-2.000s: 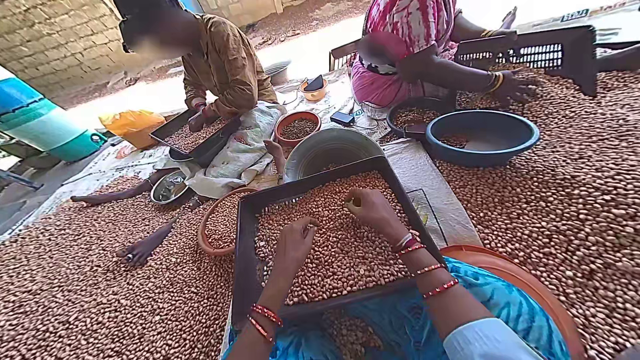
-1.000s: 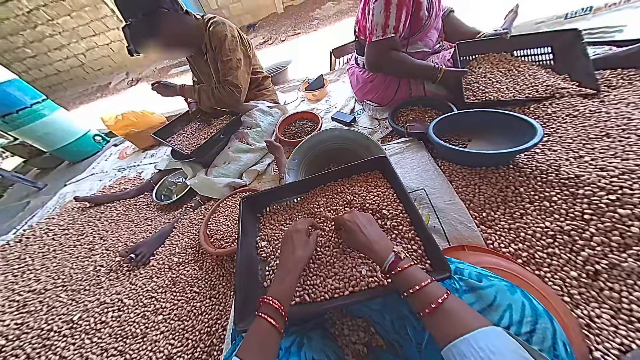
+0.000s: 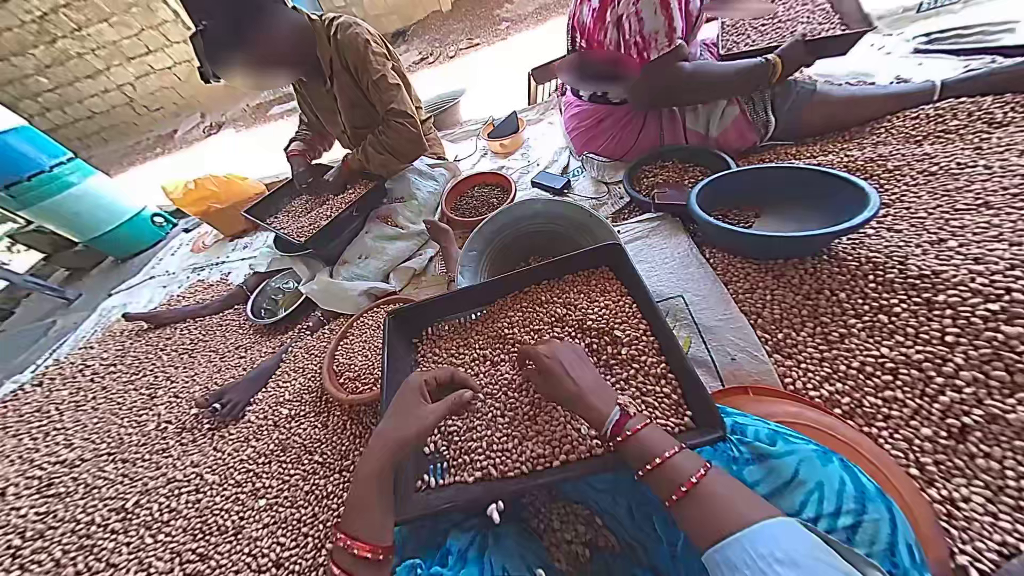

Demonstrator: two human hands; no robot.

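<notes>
A black plastic sieve tray rests over my lap, its slotted floor mostly covered by a layer of reddish-brown nuts or seeds. My left hand is over the tray's left part, thumb and forefinger brought near each other; whether a nut sits between them cannot be told. My right hand rests low over the pile near the tray's middle, fingers curled down at the nuts, fingertips partly hidden. Red bangles circle both wrists. Some pale nuts lie at the tray's near edge, above blue patterned cloth.
A metal basin stands behind the tray, an orange bowl left of it, a blue basin at back right. Nuts spread over the ground on both sides. Two people sit beyond with trays; a co-worker's foot lies at left.
My hands, close together a second ago, are now farther apart, the left one nearer the tray's left side. The person at back right has moved their tray up and away from the heap.
</notes>
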